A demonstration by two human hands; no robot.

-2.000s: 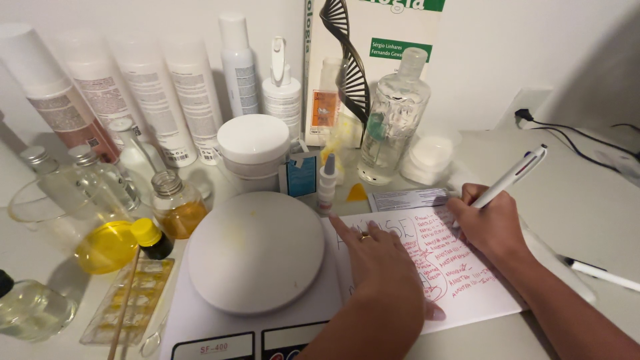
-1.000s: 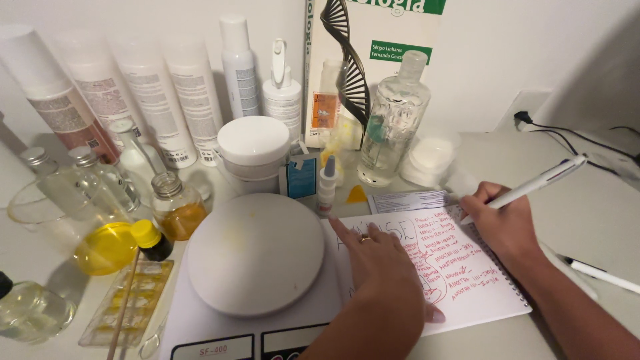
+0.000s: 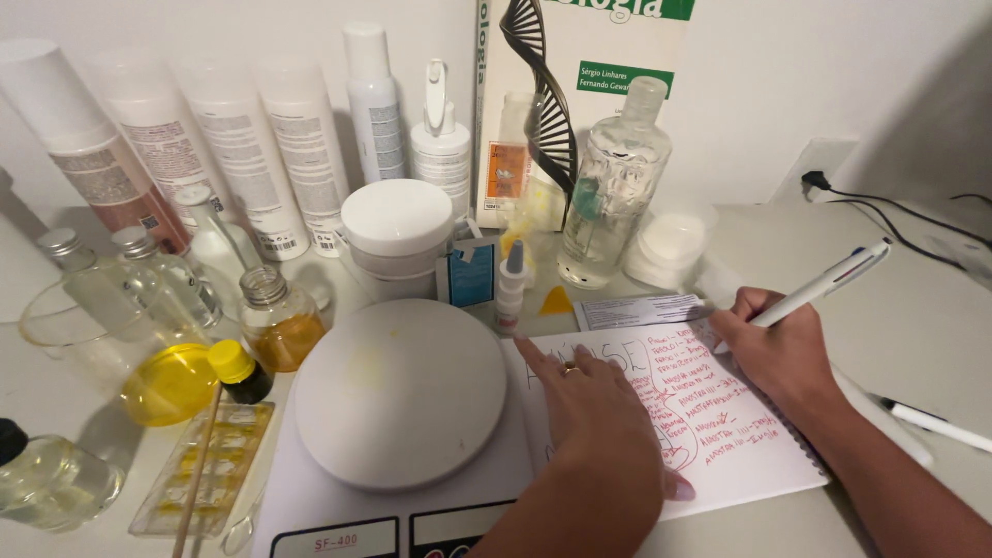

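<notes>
A spiral notebook (image 3: 744, 480) with red and dark handwriting lies at the right of a white digital kitchen scale (image 3: 403, 387), whose round platform holds nothing. My left hand (image 3: 593, 418), with a ring on one finger, rests spread on the notebook, its index fingertip near the base of a small dropper bottle (image 3: 510, 291). In my right hand (image 3: 783, 356) is a white multicolour ballpoint pen (image 3: 825, 283), over the notebook's upper right part. The pen's tip is hidden by my fingers. A printed white tube or packet (image 3: 639, 311) lies along the notebook's top edge.
White cosmetic bottles (image 3: 225, 155), a lidded jar (image 3: 397, 225), a clear bottle (image 3: 616, 186) and an upright book (image 3: 527, 116) line the wall. At left are a beaker of yellow liquid (image 3: 170, 384), an amber-liquid bottle (image 3: 283, 333) and a plastic tray (image 3: 209, 473). Cables (image 3: 891, 213) run right.
My right hand with the pen has shifted a little over the notebook's upper right part, and the pen's tilt has changed. My left hand stays on the page.
</notes>
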